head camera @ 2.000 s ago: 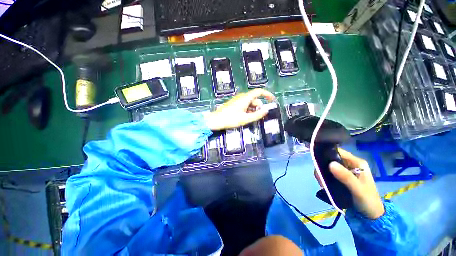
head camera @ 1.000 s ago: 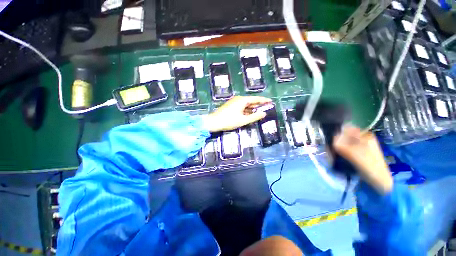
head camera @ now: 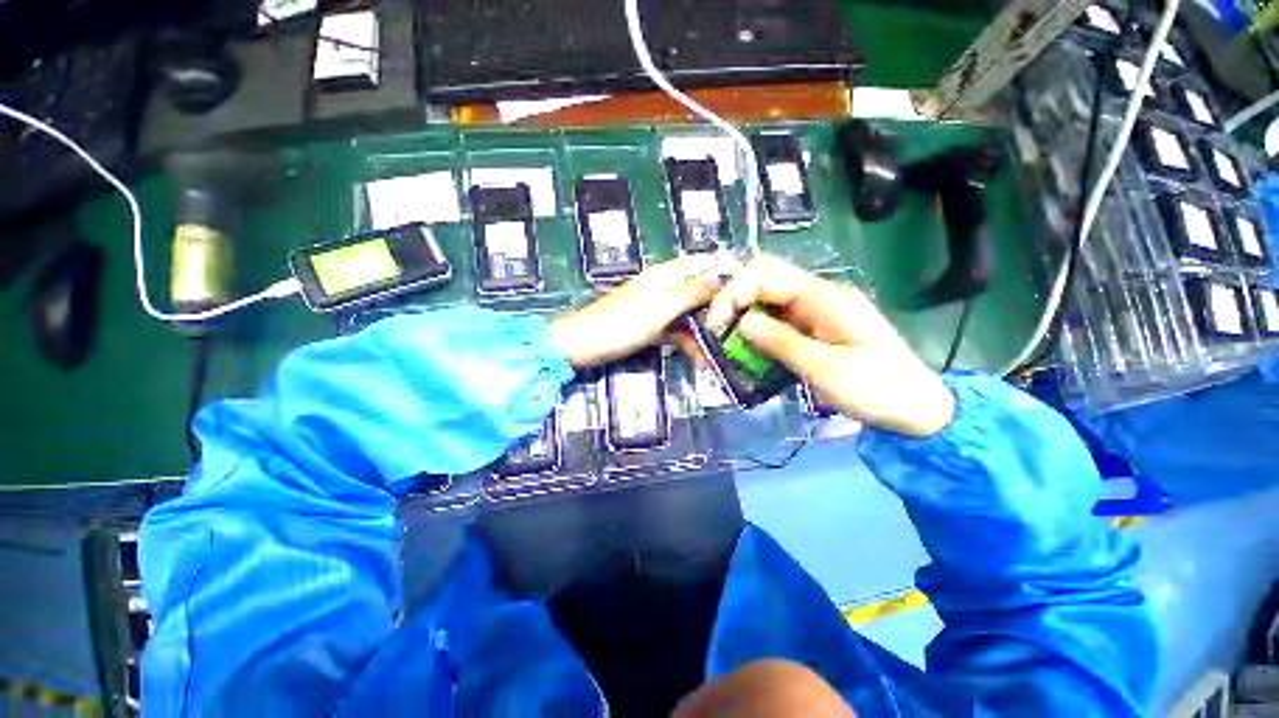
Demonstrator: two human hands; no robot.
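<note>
A black handheld device (head camera: 746, 368) with a bright green patch on its face is held at the lower right of the clear blister tray (head camera: 554, 157). My left hand (head camera: 631, 317) grips its upper left side. My right hand (head camera: 825, 340) is at its top end, fingers pinched where the white cable (head camera: 743, 168) comes down; the fingers hide the plug. Other devices (head camera: 609, 227) lie in the tray pockets. At the tray's left, a device with a lit yellow-green screen (head camera: 368, 268) has a white lead in its end.
The barcode scanner (head camera: 962, 225) lies on the bench at right, beside a dark object (head camera: 868, 168). Stacked trays (head camera: 1187, 225) stand far right. A second handheld tool (head camera: 198, 260) and a mouse (head camera: 65, 303) are at left. A keyboard (head camera: 631, 42) lies behind the tray.
My right hand has let go of the scanner, now on the bench, and moved left to the device and cable. The device is tilted in my hands, its green face showing.
</note>
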